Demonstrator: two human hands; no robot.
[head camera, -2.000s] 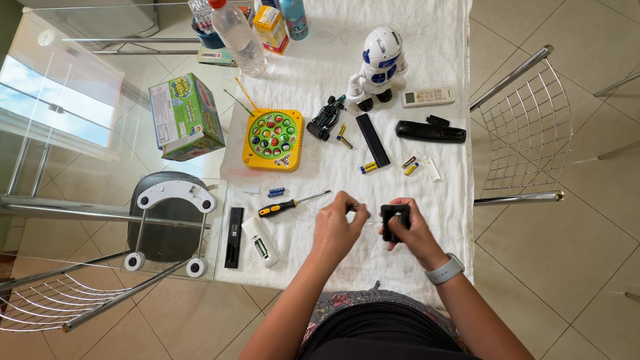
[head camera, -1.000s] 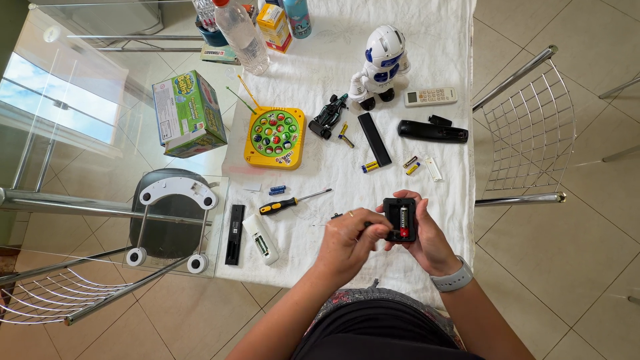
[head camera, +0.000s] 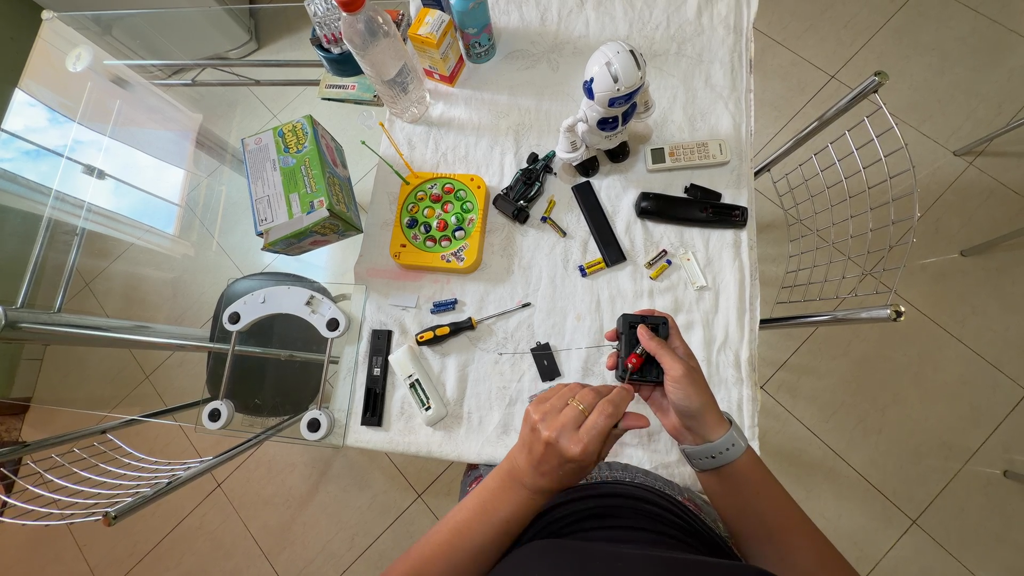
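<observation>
My right hand (head camera: 678, 384) holds a small black plastic device (head camera: 643, 326) with its battery compartment facing up and a thin wire antenna pointing left. A red battery (head camera: 636, 359) sits tilted partly out of the compartment, near my right thumb. Fingertips of my left hand (head camera: 578, 428) are at the battery's lower end; a thin tool seems to be pinched there, mostly hidden. Left of the device lies a black battery cover (head camera: 546, 362). Further left are a yellow-black screwdriver (head camera: 472, 323), blue batteries (head camera: 443, 306), a white remote (head camera: 418, 386) with its compartment uncovered and a black remote (head camera: 376, 378).
Behind my hands are a white toy robot (head camera: 610, 108), a toy race car (head camera: 525, 188), a yellow fishing game (head camera: 439, 222), a black remote (head camera: 691, 210), a beige remote (head camera: 688, 154) and loose batteries (head camera: 592, 266). A plastic bottle (head camera: 386, 64) and a box (head camera: 302, 186) stand further left.
The device was turned so its compartment shows, and the red battery has tilted up. My left hand has moved from over the device to its lower edge, exposing the black cover on the cloth.
</observation>
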